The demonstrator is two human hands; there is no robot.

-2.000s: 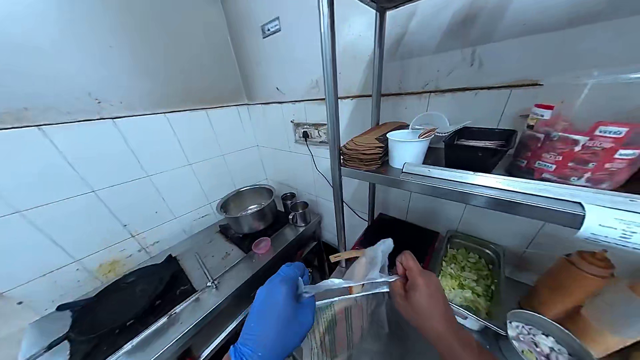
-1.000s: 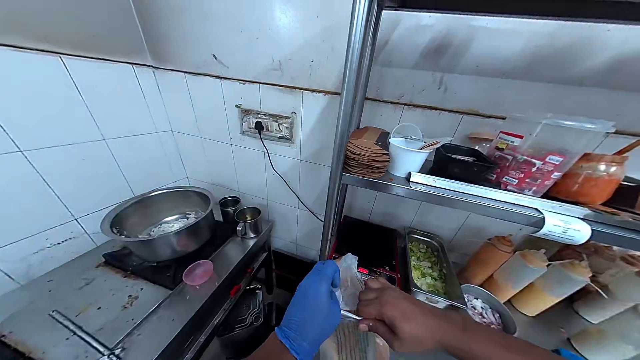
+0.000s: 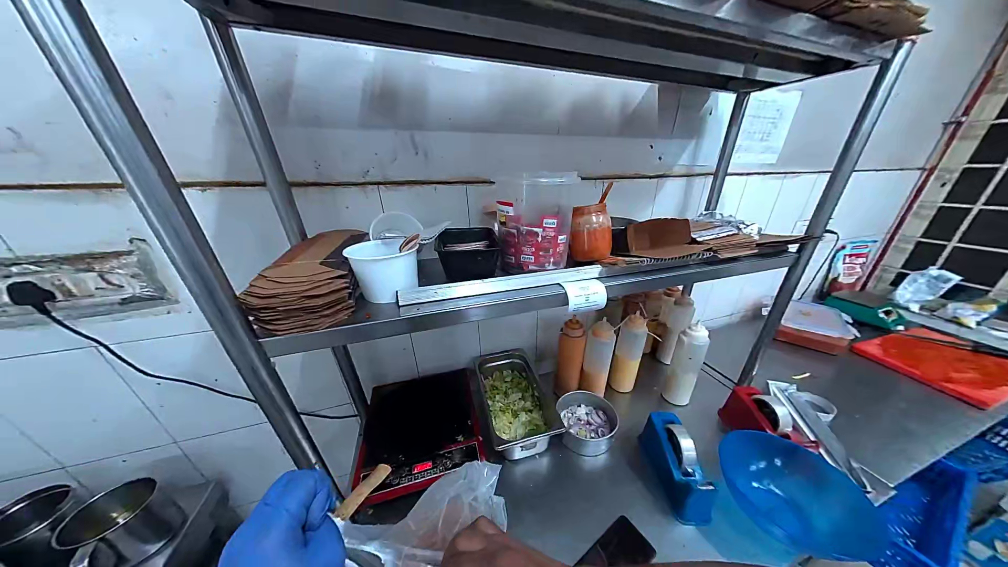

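Observation:
My left hand [image 3: 285, 521], in a blue glove, is closed on the gathered part of a clear plastic bag [image 3: 449, 508] at the bottom centre. A flat wooden stick [image 3: 362, 491] juts up beside its fingers. Bare and partly cut off by the lower edge, my right hand [image 3: 490, 545] is against the same bag; its fingertips are hidden. Behind the bag lies a black induction cooktop [image 3: 421, 413] with a lit display. A steel pan of chopped lettuce [image 3: 516, 405] and a steel bowl of chopped onion [image 3: 587, 424] stand to its right.
A steel shelf [image 3: 504, 303] on upright posts holds stacked brown cardboard [image 3: 299, 287], a white bucket [image 3: 383, 272] and jars. Sauce bottles [image 3: 630, 353] stand below. On the right are a blue tape dispenser [image 3: 679, 468], a blue bowl [image 3: 799, 496] and a phone [image 3: 618, 543]. Steel pots [image 3: 110, 516] stand lower left.
The view has swung right, from the stove toward the shelf and counter. Both hands stay at the plastic bag.

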